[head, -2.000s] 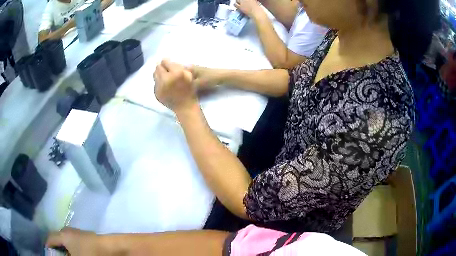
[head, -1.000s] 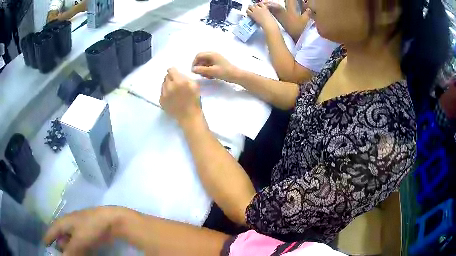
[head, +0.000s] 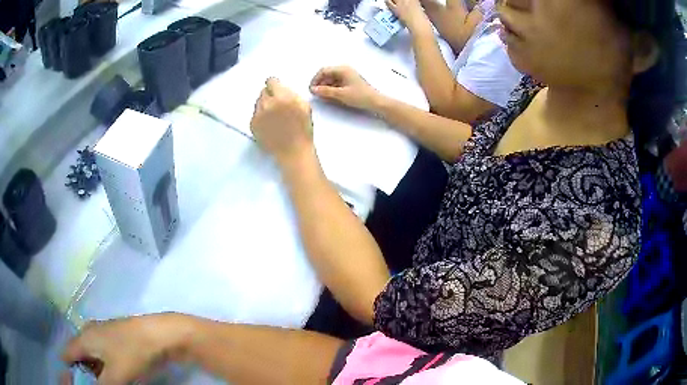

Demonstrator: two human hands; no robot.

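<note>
My right hand is at the bottom left, on a bare forearm coming from a pink and white sleeve. Its fingers are curled down over a small pale-blue edge, cut off by the frame; whether they grip it is unclear. My left hand is out of the picture. A tall white and pale-blue retail box stands upright on the bench beyond my right hand, with a dark fan picture on one face.
Dark grey inserts stand along the raised ledge; others are at the left edge. Small black fittings lie beside the box. A person in a black lace top sits at the right, hands raised over the white sheeting. Another person handles a box.
The view has shifted, so the bench things sit higher in the picture. My right hand stays at the bottom left with small finger changes. The neighbour's hands have moved apart.
</note>
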